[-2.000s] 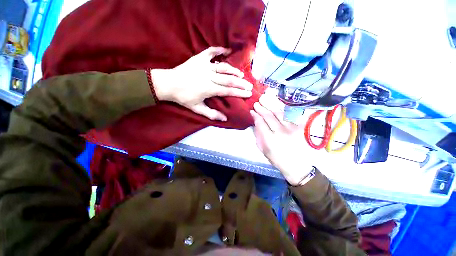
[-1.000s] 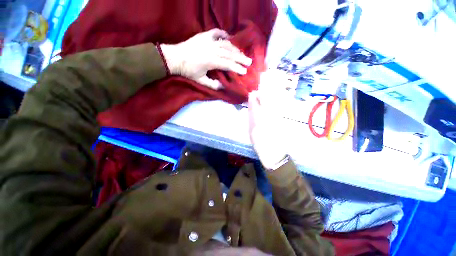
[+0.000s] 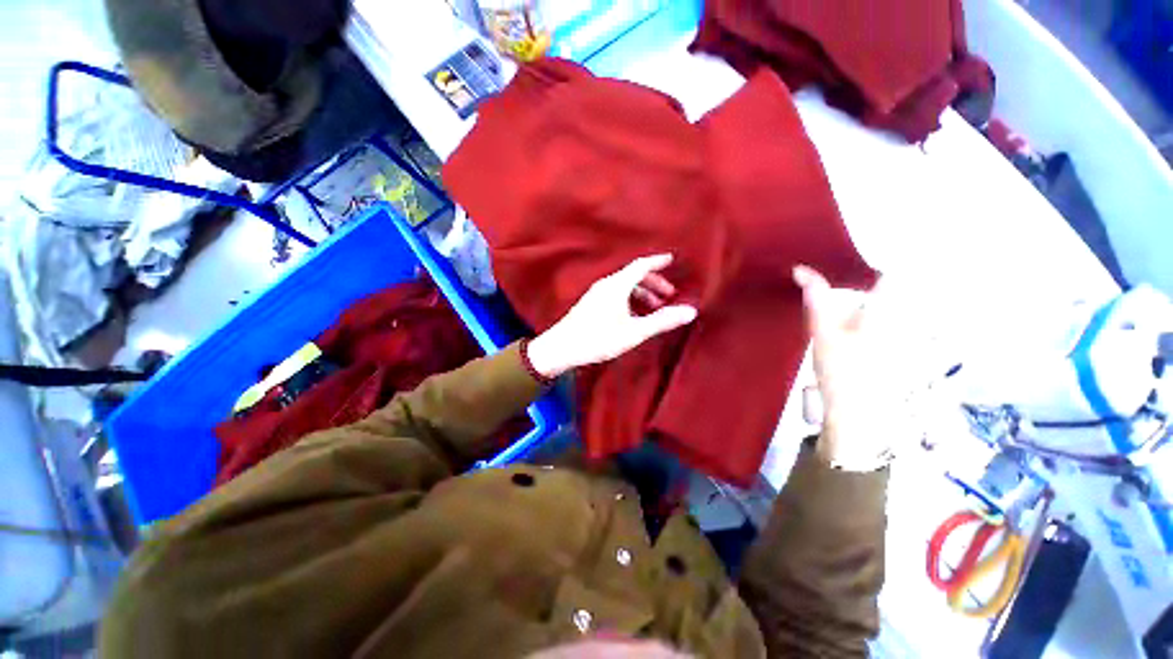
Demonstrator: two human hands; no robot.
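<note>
A dark red garment (image 3: 618, 193) lies spread over the front edge of the white table, its lower part hanging towards my lap. A wide flat folded red part is at its right side. My left hand (image 3: 611, 319) is over the garment's lower middle, thumb and forefinger apart; its other fingers are partly hidden. My right hand (image 3: 843, 367) is at the garment's right edge, with a fingertip against the cloth; glare washes it out, so its grip is unclear.
A blue crate (image 3: 154, 444) with red cloth stands left of my lap. More red garments (image 3: 862, 52) lie at the table's far end. The sewing machine (image 3: 1119, 373), red and yellow scissors handles (image 3: 991, 579) and a black phone (image 3: 1042, 592) are right. A person's sleeve (image 3: 193, 84) shows upper left.
The view has swung left. The garment has come away from the needle area to the left, and both hands have moved with it. The crate shows more fully.
</note>
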